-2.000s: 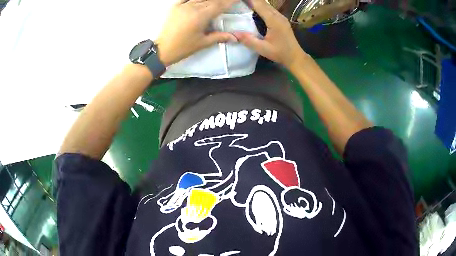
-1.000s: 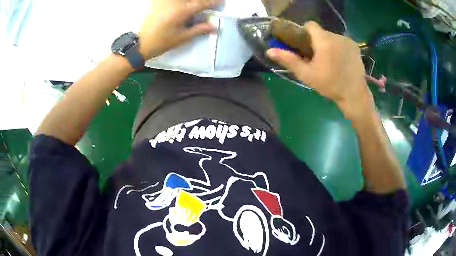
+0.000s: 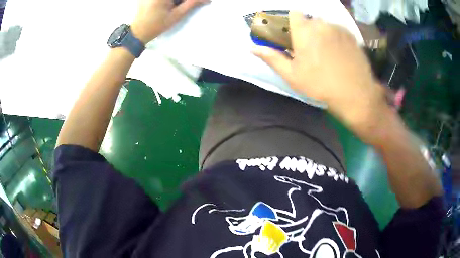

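A white garment (image 3: pixel 222 40) lies spread in front of me, its lower edge hanging over the board's near side. A dark bit of the pressing board (image 3: pixel 217 76) shows under that edge. My right hand (image 3: pixel 328 63) is closed around the brown handle of the steam iron (image 3: pixel 272 29), which is over the white cloth. The iron's tip points left. My left hand (image 3: pixel 159 17) is at the top of the frame over the cloth's left part, its fingers partly cut off. I cannot tell whether it pinches the cloth.
A pile of white cloth (image 3: pixel 45 65) spreads at the left, with ragged white strips (image 3: pixel 174 83) hanging over the green floor (image 3: pixel 151 136). More white cloth (image 3: pixel 391 9) is at the top right. A cardboard-coloured item (image 3: pixel 48 239) lies at the lower left.
My right hand took hold of the iron and brought it left over the cloth. The white cloth now extends further right under the iron. My left hand moved left, away from the seam.
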